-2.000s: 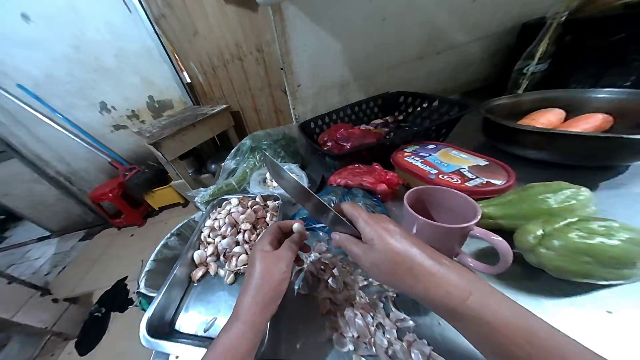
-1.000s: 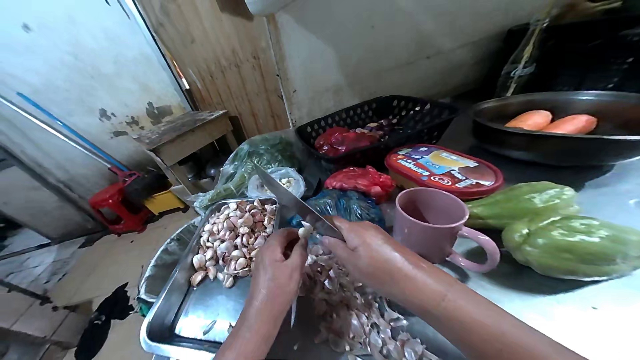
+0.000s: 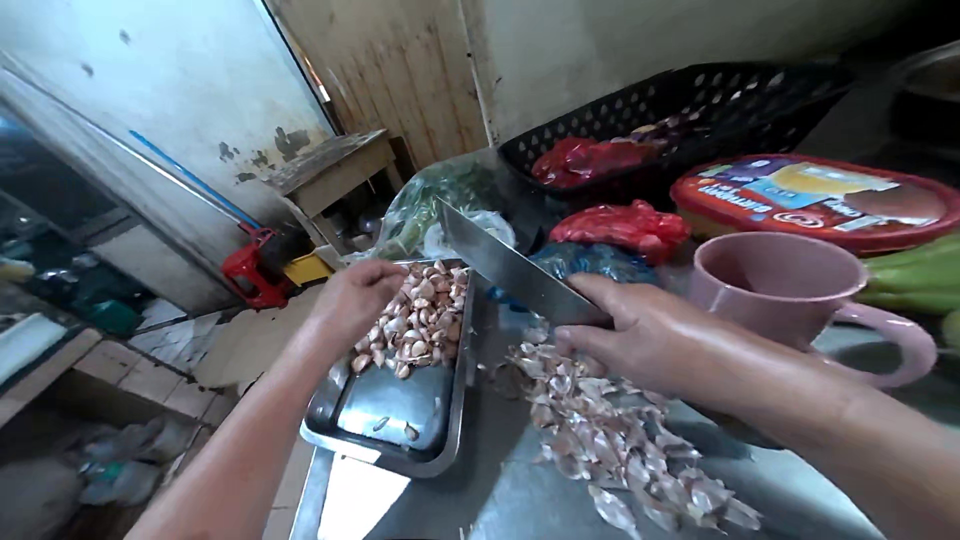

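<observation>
My right hand (image 3: 630,330) grips a broad-bladed kitchen knife (image 3: 510,270), its blade pointing up and left. My left hand (image 3: 364,292) is at the upper left edge of a metal tray (image 3: 450,450), beside unpeeled garlic cloves (image 3: 420,322); its fingers are bent, and whether they hold a clove cannot be told. Papery garlic skins (image 3: 607,435) lie heaped on the metal table below the knife hand. Behind the blade stands a white bowl (image 3: 487,229), partly hidden by it.
A pink mug (image 3: 772,285) stands right of my right hand. Behind are a red-lidded oval tub (image 3: 817,195), a red plastic bag (image 3: 622,229), a blue plastic bag (image 3: 592,262), a black perforated basket (image 3: 585,120) and a clear bag of greens (image 3: 450,187). Green vegetables (image 3: 915,277) lie at right.
My left hand has moved left, away from the knife, to the cloves in the tray; earlier it held a pale clove by the blade. The knife stays in my right hand. The view has shifted.
</observation>
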